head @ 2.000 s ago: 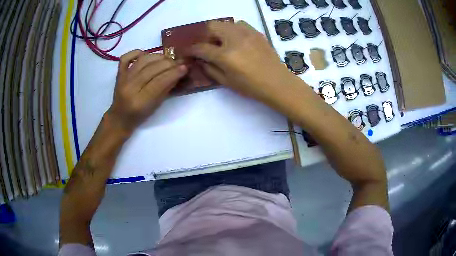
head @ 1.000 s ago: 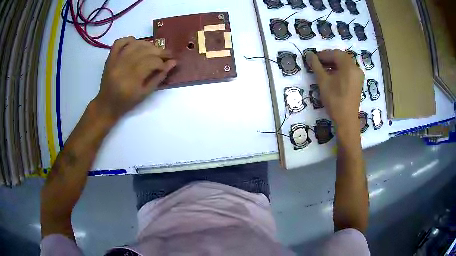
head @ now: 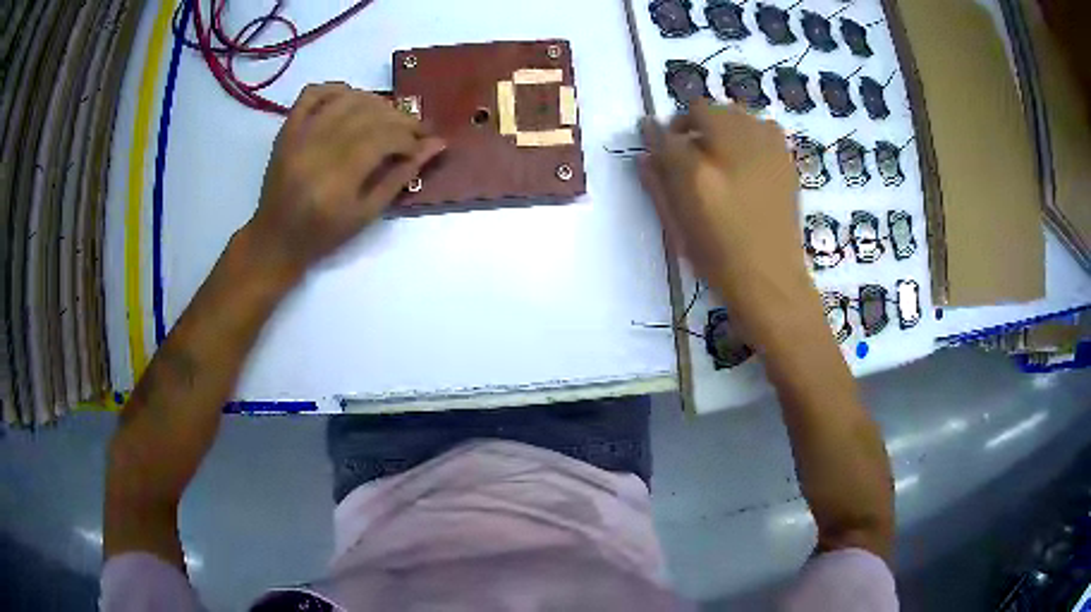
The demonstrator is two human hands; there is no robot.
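The reddish-brown test fixture (head: 461,161) lies flat on the white bench, with a screw near each corner and a small hole in the middle. Its pale tan locating nest (head: 505,110) at the right is empty. My left hand (head: 341,173) is at the fixture's left edge, fingers bent by the contact terminals (head: 408,105); whether it holds anything is hidden. My right hand (head: 724,197) is over the left edge of the white speaker tray (head: 766,380), fingertips down by a thin dark lead; its grip is hidden. Rows of small speakers (head: 793,89) sit in the tray.
Red and dark fixture cables (head: 245,90) loop at upper left. Many grey-brown board edges (head: 54,239) stand at far left beside yellow and blue tape. A brown cardboard sheet (head: 987,179) lies right of the tray. The bench's front edge (head: 503,397) is near my body.
My right hand went from the fixture to the tray's middle, then moved left to the tray's left edge. The fixture's nest, covered two seconds ago, is uncovered. My left hand stays at the fixture's left edge.
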